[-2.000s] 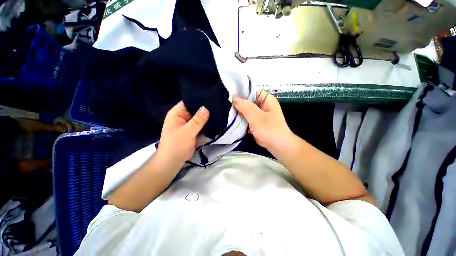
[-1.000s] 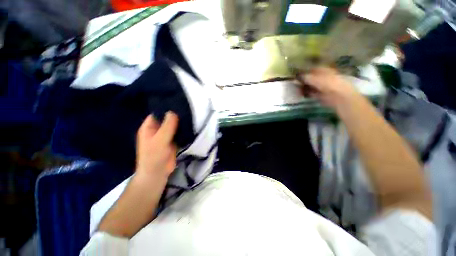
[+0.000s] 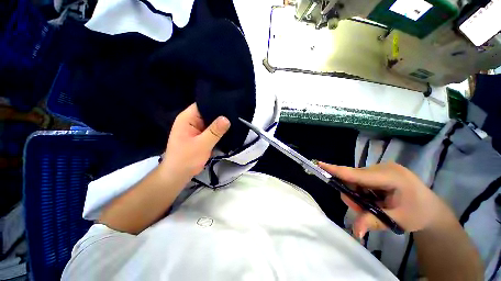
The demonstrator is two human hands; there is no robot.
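Note:
My left hand [image 3: 192,140] pinches the navy garment [image 3: 220,66] between thumb and fingers over my lap. The garment's light-grey part [image 3: 250,156] with dark strips hangs below and right of that hand. My right hand [image 3: 384,195] holds the shears [image 3: 291,155] by their black handles. The long silver blades look closed and point up and left. Their tip is at the right edge of the navy cloth, close to my left hand; I cannot tell if it touches the cloth.
The sewing machine [image 3: 362,49] stands on the white table [image 3: 351,96] with a green front edge. Grey cloth with black stripes [image 3: 434,192] hangs at the right. A blue plastic basket [image 3: 66,192] is at the left, beside my left arm.
My right hand let go of the garment, reached to the machine bed and took the shears that lay there. It has come back with them to the cloth. My left hand still holds the garment.

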